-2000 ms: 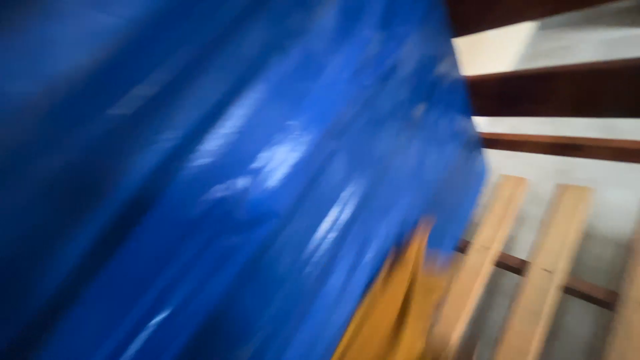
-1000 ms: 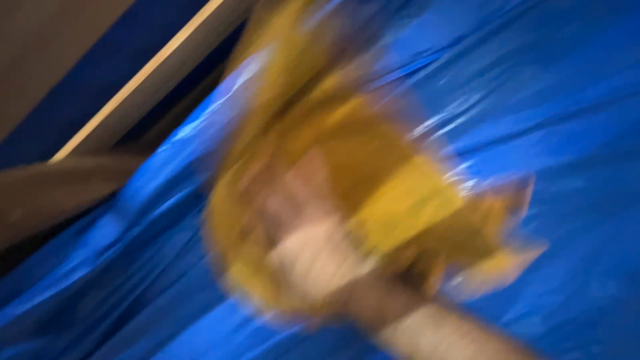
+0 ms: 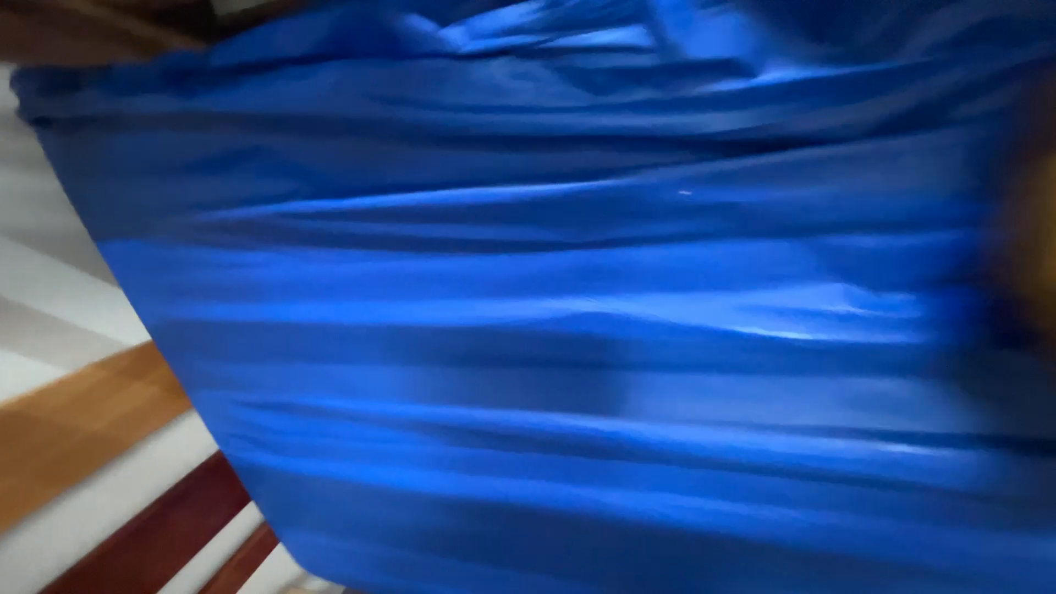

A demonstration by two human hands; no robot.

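Observation:
A creased, shiny blue plastic sheet (image 3: 528,355) fills most of the head view, with long folds running across it. Its left edge slants down from the upper left to the bottom. At the far right edge a blurred yellow-brown patch (image 3: 1041,239) shows in part; what it is cannot be told from this frame. Neither my left hand nor my right hand can be made out.
Light wooden slat (image 3: 91,421) and dark red-brown bars (image 3: 157,528) lie at the lower left, beside the sheet's edge, with a pale surface (image 3: 49,305) behind them. A brown wooden part (image 3: 99,33) crosses the upper left corner.
One second ago a hand was in view with a yellow cloth-like thing over the blue sheet; that hand has left the picture. The view itself has swung widely.

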